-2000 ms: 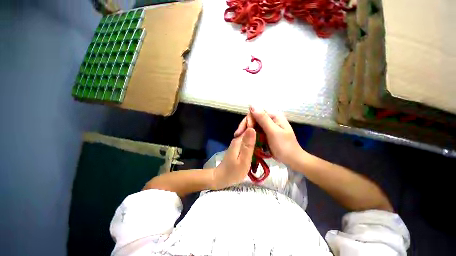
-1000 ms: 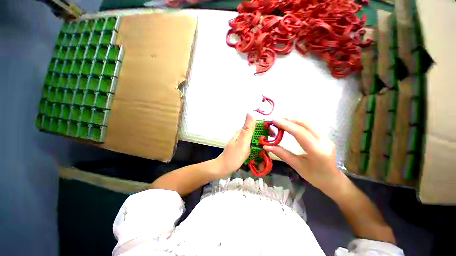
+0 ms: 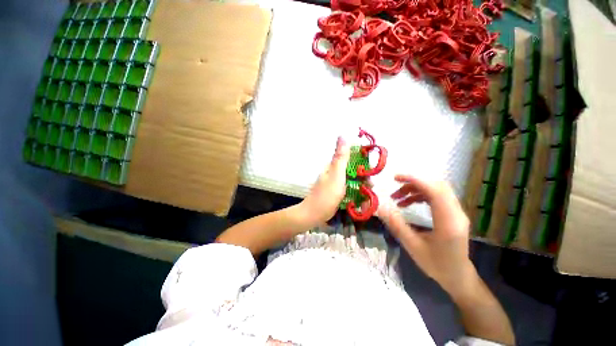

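Note:
My left hand [image 3: 329, 186] holds a green block [image 3: 354, 162] with a dotted face, near the bench's front edge. Two red C-shaped parts stand out from the block's right side, an upper one [image 3: 380, 161] and a lower one [image 3: 368, 205]. My right hand [image 3: 432, 226] is just right of the lower red part, fingers apart and empty. A loose red part [image 3: 367, 137] lies on the white mat just beyond the block, partly hidden by the upper red part.
A tangled pile of red parts [image 3: 419, 40] lies on the white textured mat [image 3: 297, 101]. At left, rows of green blocks [image 3: 88, 101] sit on a cardboard sheet [image 3: 196, 101]. At right stands a layered stack of cardboard [image 3: 598, 149] and green blocks.
My right hand has let go of the upper red part and moved right and down, its fingers opening. My left hand still holds the block. The view has shifted slightly.

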